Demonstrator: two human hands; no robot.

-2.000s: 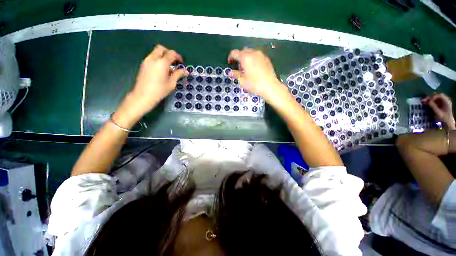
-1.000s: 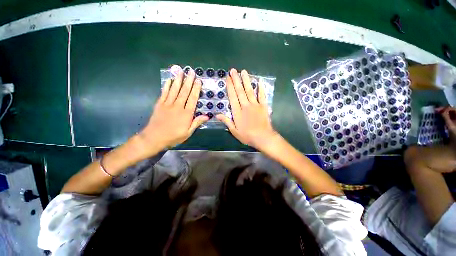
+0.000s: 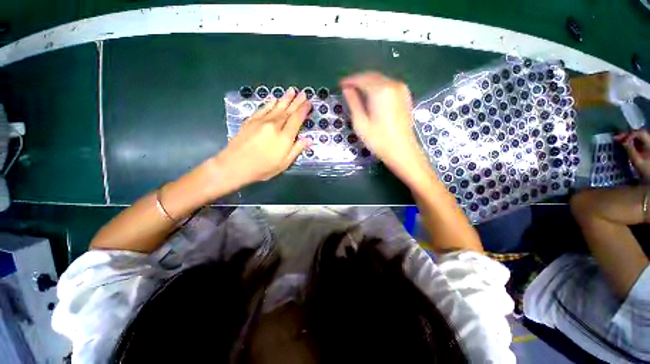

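The working sheet of round pieces (image 3: 324, 124), clear with rows of dark discs, lies flat on the dark green bench in front of me. My left hand (image 3: 267, 138) lies flat across the sheet's left and middle part, palm down, fingers slightly apart, and covers several discs. My right hand (image 3: 379, 114) is over the sheet's right edge, blurred, its fingers curled with the thumb close to the index finger. I cannot tell if it holds anything.
Overlapping stock sheets (image 3: 502, 142) lie at right. Beyond them are a tan block (image 3: 590, 91) and a neighbour's hand (image 3: 634, 148) at a small sheet (image 3: 610, 162). A white strip (image 3: 285, 20) curves along the far side. A grey box (image 3: 28, 277) stands lower left.
Both hands first held the sheet's far edge, then pressed flat on it. My left hand has since shifted right over the middle, and my right hand has moved right with its fingers curled.
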